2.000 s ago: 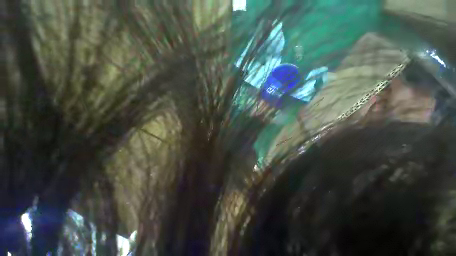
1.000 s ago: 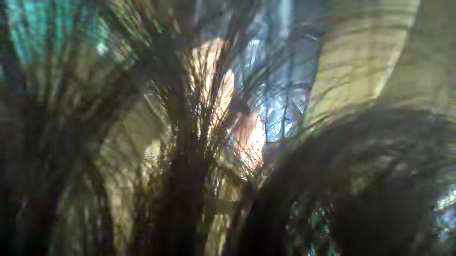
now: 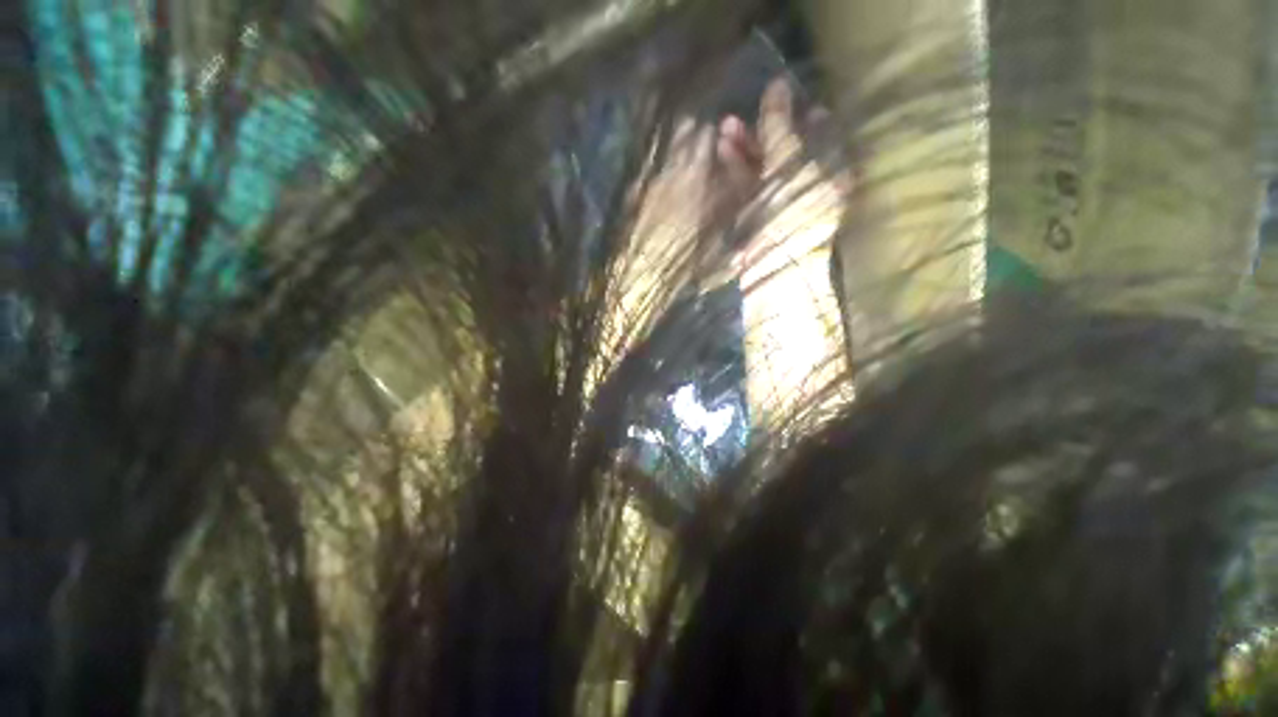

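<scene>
Dark hair covers much of the view. My left hand (image 3: pixel 676 189) and my right hand (image 3: pixel 788 189) are close together at upper centre, reaching over dark, shiny bagged goods or film (image 3: pixel 690 413) in a cardboard carton. Some right fingers point up and apart; the left hand is blurred behind hair. Whether either hand holds anything cannot be told. A tan carton flap (image 3: pixel 911 182) stands right of my right hand. Bright glare lies on the shiny material below the hands.
Another tan cardboard panel with black marks (image 3: pixel 1142 182) is at the upper right. Green surface (image 3: pixel 133 154) shows at upper left, with a small patch between the panels at right. More tan cardboard (image 3: pixel 407 357) shows through hair at left of centre.
The blue tape dispenser from two seconds ago is out of view. Since one second ago, the hands have moved up over the shiny goods, and the marked cardboard has come into view at right.
</scene>
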